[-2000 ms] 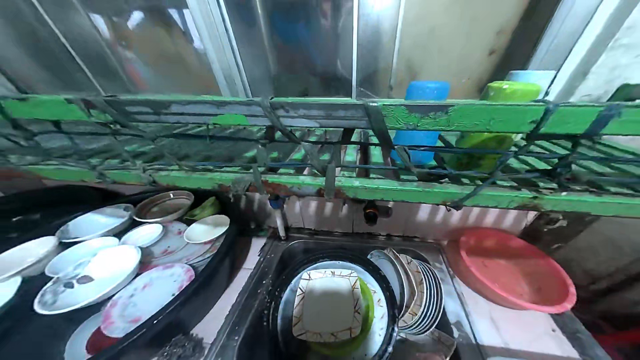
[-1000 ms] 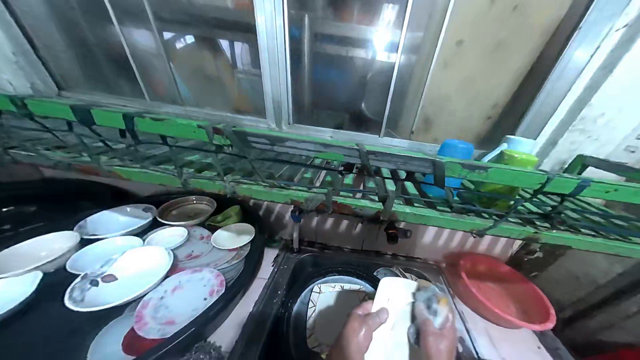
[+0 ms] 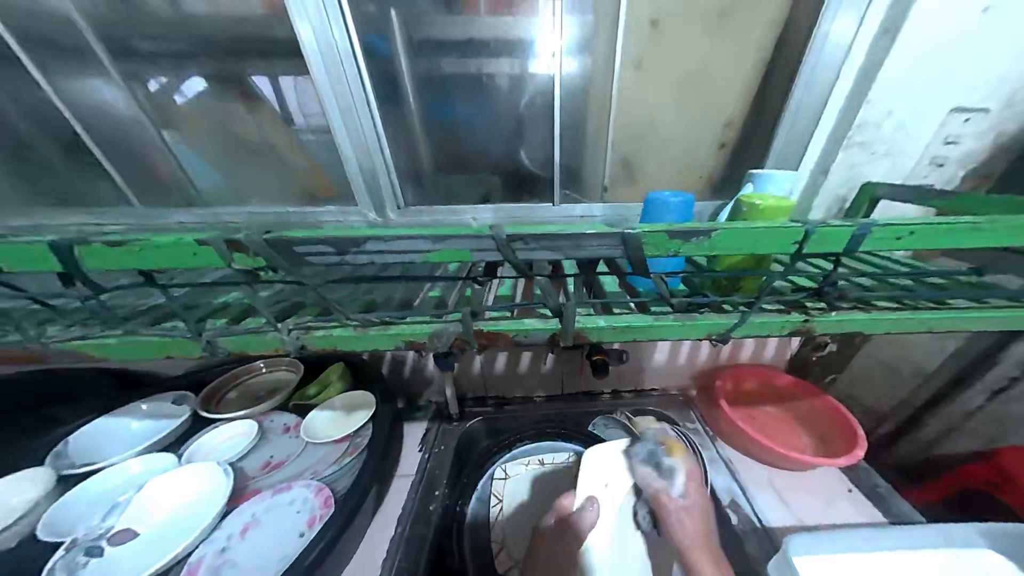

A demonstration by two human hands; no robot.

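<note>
Over the sink [image 3: 472, 428], my left hand [image 3: 564, 532] grips the left edge of a white dish [image 3: 608, 488] held tilted. My right hand [image 3: 676, 488] holds a grey, soapy scrubber [image 3: 658, 460] against the dish's right side. Beneath them, a square plate with brown lines [image 3: 520, 488] lies in a round basin within the sink. Behind my right hand, stacked plates stand on edge, mostly hidden by the hand and the dish.
At left, a large black tub [image 3: 384, 448] holds several white and floral dishes. A red plastic basin [image 3: 788, 420] sits right of the sink. A green rack [image 3: 512, 328] with blue [image 3: 668, 210] and lime [image 3: 756, 232] containers runs above two taps. A white container [image 3: 896, 540] is at lower right.
Both hands, out of view two seconds ago, hold the white dish and scrubber over the sink. The green bowl seen earlier in the basin no longer shows. A white container has entered view at lower right.
</note>
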